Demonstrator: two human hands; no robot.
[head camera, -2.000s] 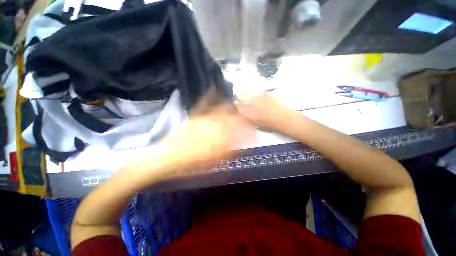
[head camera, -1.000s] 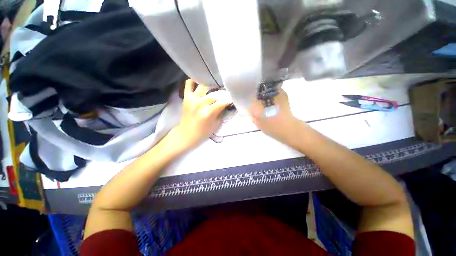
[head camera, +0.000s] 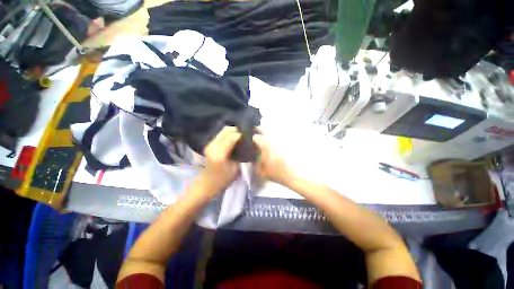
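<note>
A black fabric piece (head camera: 183, 101) lies bunched on the table left of the sewing machine (head camera: 360, 96), joined with or lying over white and light grey cloth with black strips (head camera: 138, 144). My left hand (head camera: 224, 152) grips the near end of the black fabric. My right hand (head camera: 269, 159) grips the same end from the right side. A dark end of the cloth stands up between my hands, and pale cloth hangs below them over the table's front edge. My fingertips are partly hidden and slightly blurred.
A ruler strip (head camera: 293, 213) runs along the front edge. Snips or a pen (head camera: 398, 171) and a brown box (head camera: 462, 183) lie at right. A yellow frame (head camera: 36, 192) stands at left, a blue basket (head camera: 42, 248) below. Part of another person's hand (head camera: 96, 25) shows upper left.
The view has pulled back and shows more of the table. My hands have left the needle area and now hold the cloth in front of the machine, left of the needle.
</note>
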